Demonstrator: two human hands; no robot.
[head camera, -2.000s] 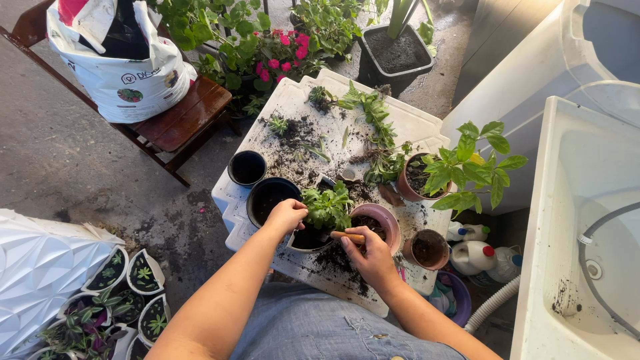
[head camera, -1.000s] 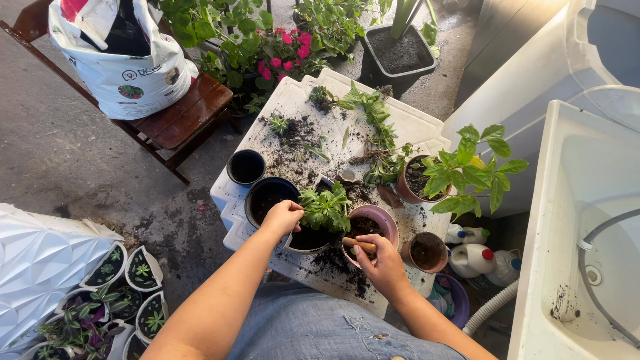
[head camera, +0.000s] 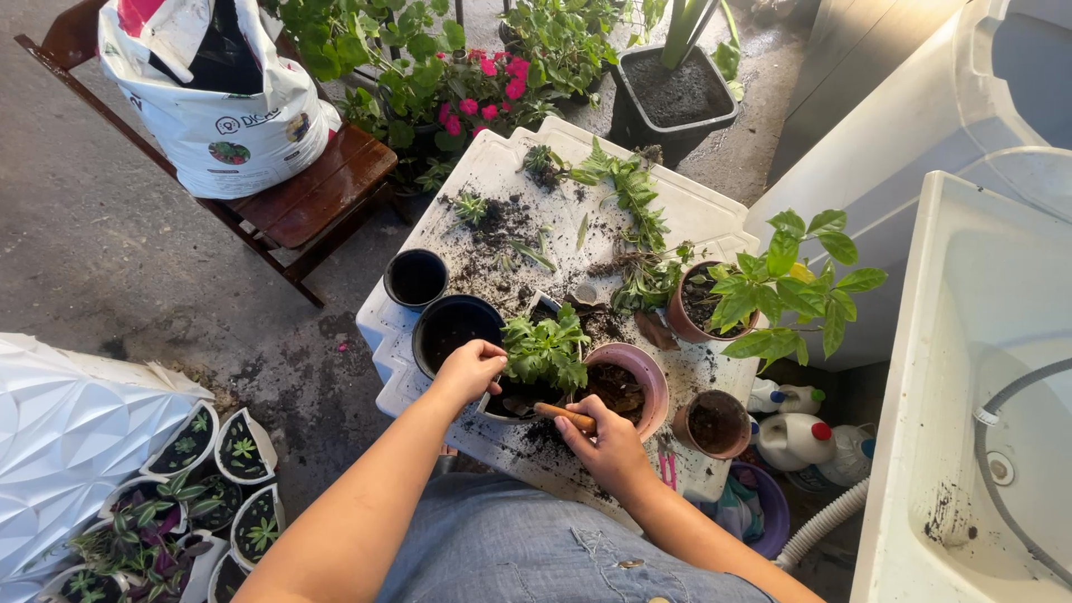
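A leafy green plant (head camera: 546, 350) stands in a light-rimmed pot with dark soil (head camera: 523, 399) near the front of the white plastic table (head camera: 703, 213). My left hand (head camera: 471, 368) is at the plant's left side, fingertips close together at the pot's edge; whether they grip the rim or a leaf cannot be told. My right hand (head camera: 605, 444) holds the wooden handle of a tool (head camera: 566, 417), its tip over the soil of that pot. Just right of the plant is a pink pot (head camera: 655, 387) with soil; to its left are a large black pot (head camera: 456, 331) and a smaller one (head camera: 416, 278).
Soil, a small succulent (head camera: 471, 208) and uprooted greenery (head camera: 632, 193) lie across the table. A potted leafy plant (head camera: 775, 306), a small brown pot (head camera: 712, 425) and pink-handled scissors or pruners (head camera: 667, 465) are at the right. Beyond stand a white sink (head camera: 946, 402) and bottles (head camera: 796, 441).
My right hand with the wooden-handled tool has moved left, from over the pink pot a second ago to the plant's pot. My left hand has stayed beside the plant.
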